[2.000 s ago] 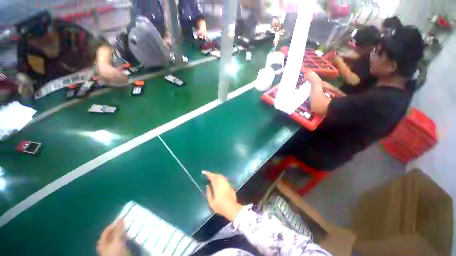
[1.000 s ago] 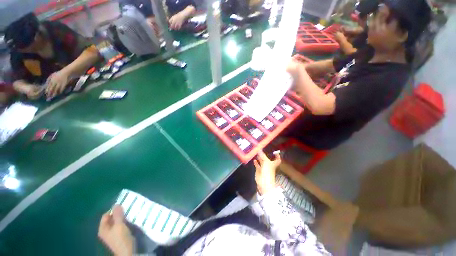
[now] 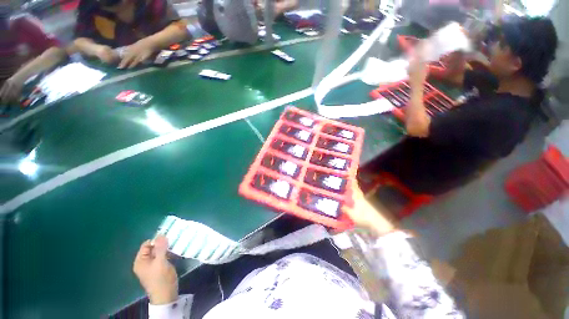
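Observation:
A red phone tray [image 3: 306,167] with two rows of pockets lies tilted in front of me over the green bench edge. Each pocket holds a black handset [image 3: 321,204] with a white patch. My right hand [image 3: 362,209] holds the tray at its near right corner; some fingers are hidden by the tray. My left hand [image 3: 156,268] pinches the end of a label strip [image 3: 198,242] with green bars, and the strip hangs towards my lap.
A worker in black [image 3: 480,137] at the right handles another red tray [image 3: 390,93], with a white ribbon [image 3: 352,111] curling beside it. Loose handsets [image 3: 214,75] lie across the pale strip. Seated workers are on the far side. Red trays [image 3: 541,179] and a cardboard box [image 3: 511,268] stand at the lower right.
The tray has moved left and nearer, away from the neighbour, with my right hand now holding its near corner. My left hand still holds the strip. The view has turned somewhat.

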